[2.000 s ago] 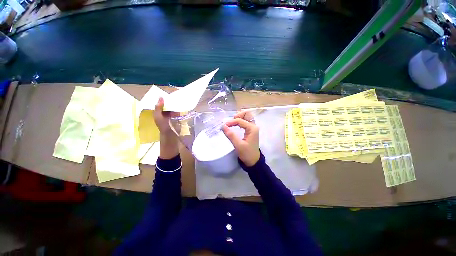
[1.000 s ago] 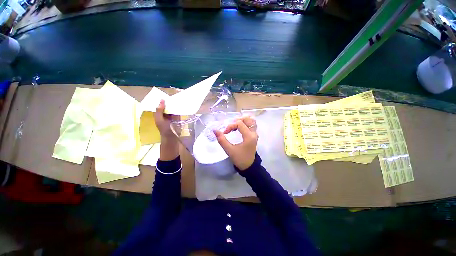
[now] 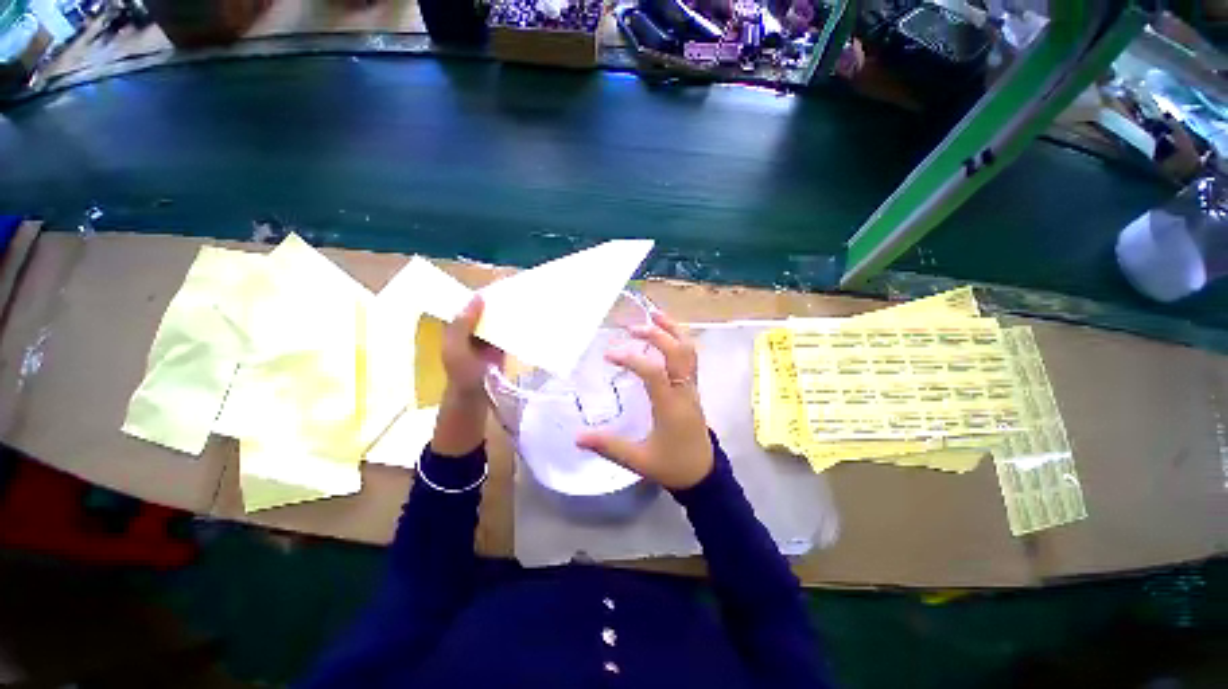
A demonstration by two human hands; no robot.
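A clear container with a white base (image 3: pixel 572 451) stands tilted on the pale mat (image 3: pixel 754 498) in the middle. My left hand (image 3: pixel 469 361) holds a pale label sheet (image 3: pixel 566 299) that rises over the container's upper part; its fingers are partly hidden by the sheet, and its contact with the container's handle cannot be told. My right hand (image 3: pixel 660 411) is at the container's right side with thumb and fingers spread. No sticker can be seen in it.
Backing sheets (image 3: pixel 303 384) lie overlapping at left. Printed yellow label sheets (image 3: pixel 902 384) and a narrow label strip (image 3: pixel 1044 471) lie at right on the cardboard (image 3: pixel 1145 431). Beyond are the green belt (image 3: pixel 404 148), a slanted green post (image 3: pixel 970 168), another container (image 3: pixel 1161 256) and parts boxes (image 3: pixel 546 34).
My right thumb and fingers have parted from their pinch. The container is turned, showing its rim and handle more. The held sheet has shifted right and dips lower. The camera view has shifted.
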